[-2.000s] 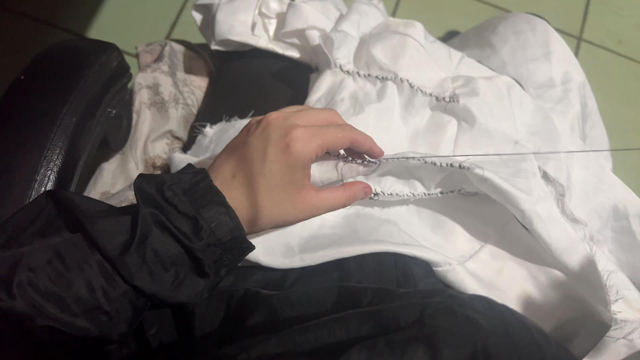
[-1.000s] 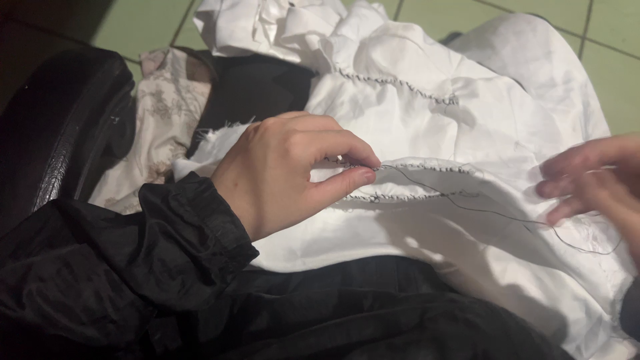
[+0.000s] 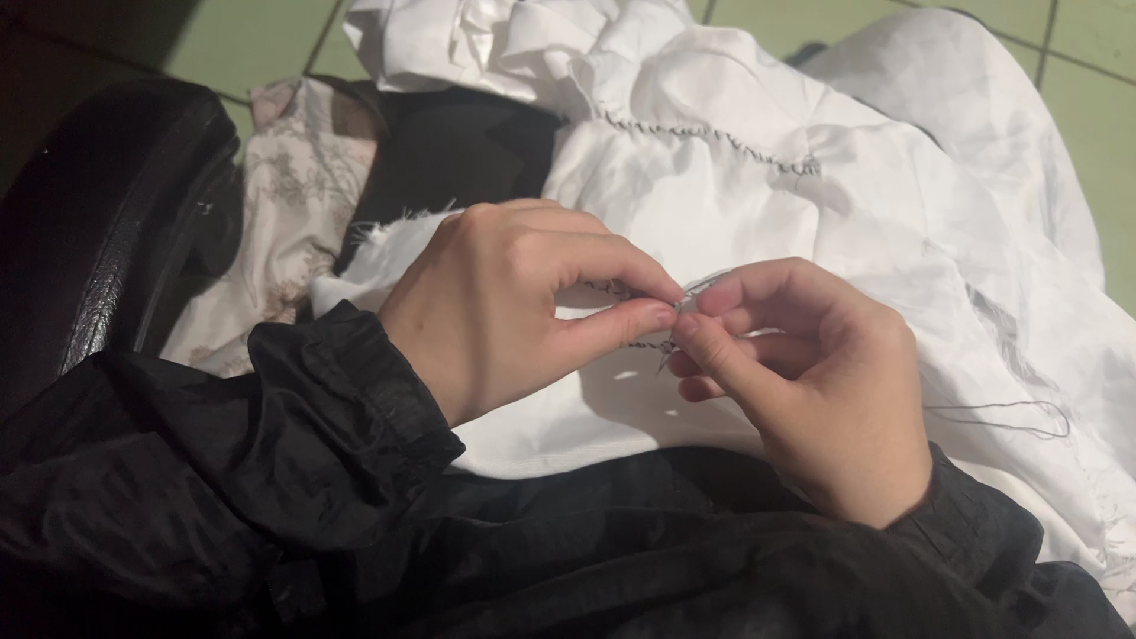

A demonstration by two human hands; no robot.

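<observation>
White fabric [image 3: 683, 204] with rows of dark hand stitches lies across my lap. My left hand [image 3: 524, 293] pinches a fold of it between thumb and forefinger, at a stitched line. Touching or almost touching those fingertips, my right hand [image 3: 799, 355] has its thumb and fingers close together around something thin, maybe a needle, too small to make out. Dark thread [image 3: 1021, 406] loops out on the cloth to the right of my right hand. More dark stitching [image 3: 710, 138] crosses the gathered cloth farther up.
A black padded armrest or seat edge [image 3: 115, 204] stands at the left. Beside it hangs pale patterned cloth [image 3: 297, 195]. Frayed edges [image 3: 404, 222] show on the white fabric. Green floor tiles [image 3: 240, 44] lie beyond, and black clothing covers my arms and lap.
My right hand, out of view two seconds ago and at the right edge one second ago, has come left to meet my left hand. The thread, earlier stretched taut, now lies slack.
</observation>
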